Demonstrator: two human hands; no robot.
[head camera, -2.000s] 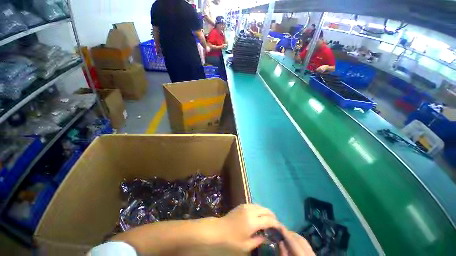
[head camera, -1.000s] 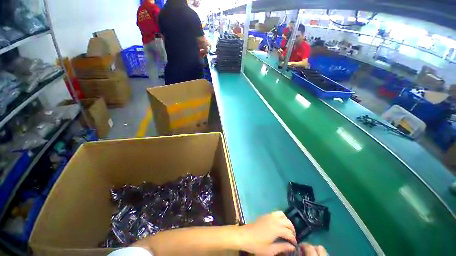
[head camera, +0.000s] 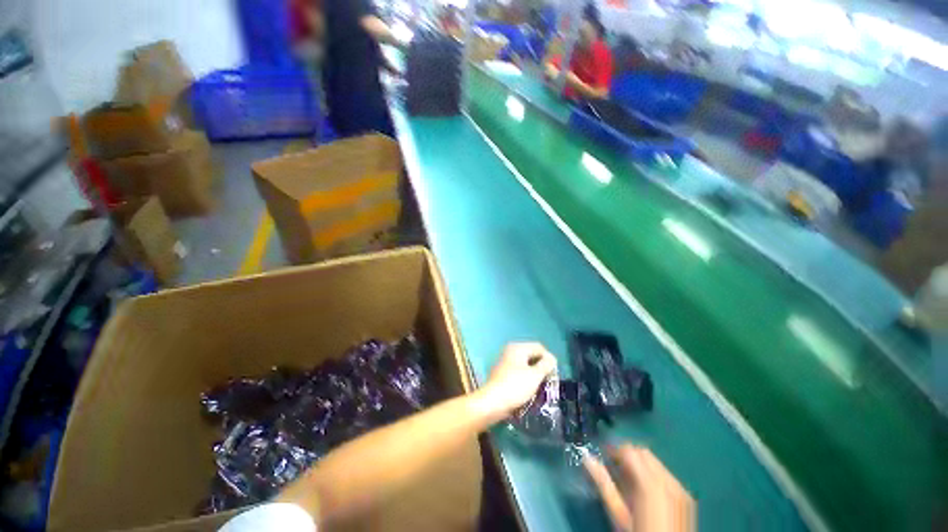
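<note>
My left hand reaches over the carton's right wall, its fingers closed on a shiny clear plastic bag beside the black housings. Several black plastic housings lie in a loose pile on the blue-green bench top. My right hand is low in the picture, blurred, with fingers apart, just below the pile. A bit of clear film lies at its fingertips; I cannot see it gripped. The large open carton at the left holds a glittering dark heap of bagged housings.
The bench top runs forward beside a green conveyor belt. A second open carton stands ahead. A dark stack is at the bench's far end. A person in black stands beyond; a person in red sits across the belt.
Both hands were together at the lower edge on a dark item; now they are apart. My left hand has moved up with clear film. The view has shifted, and the pile appears higher and further left.
</note>
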